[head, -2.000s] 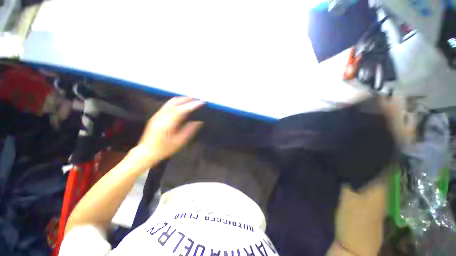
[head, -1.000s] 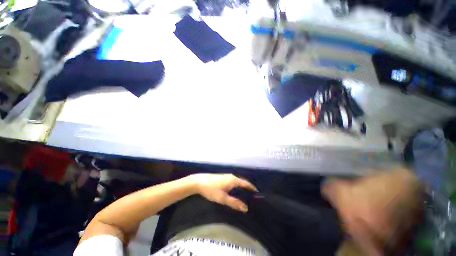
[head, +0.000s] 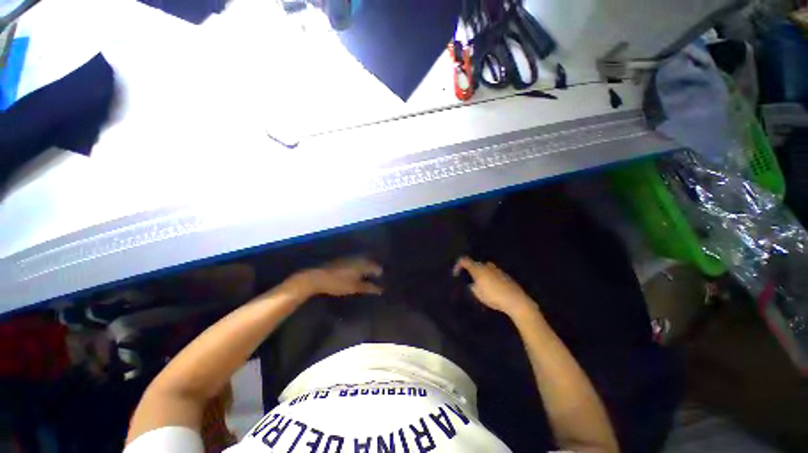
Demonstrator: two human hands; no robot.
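Note:
My left hand [head: 347,278] and my right hand [head: 487,281] are below the table's front edge, over dark fabric [head: 416,257] that lies across my lap. The hands are apart, with thumb and fingers near the cloth. The fabric is so dark that I cannot tell whether the fingers grip it. A dark fabric piece [head: 403,49] with a pointed corner lies on the table. Larger dark cut pieces [head: 53,115] lie at the table's left.
Orange snips [head: 461,71] and black-handled scissors [head: 505,64] lie on the white table [head: 195,142]. Its grey ruler-marked edge [head: 425,172] crosses in front of me. A green basket [head: 678,221] with clear plastic [head: 740,226] is at right. A blue patch [head: 12,71] shows at far left.
My right hand, blurred at the right before, has moved left and down to the dark fabric on my lap. My left hand stays over the lap. The view has shifted down and right.

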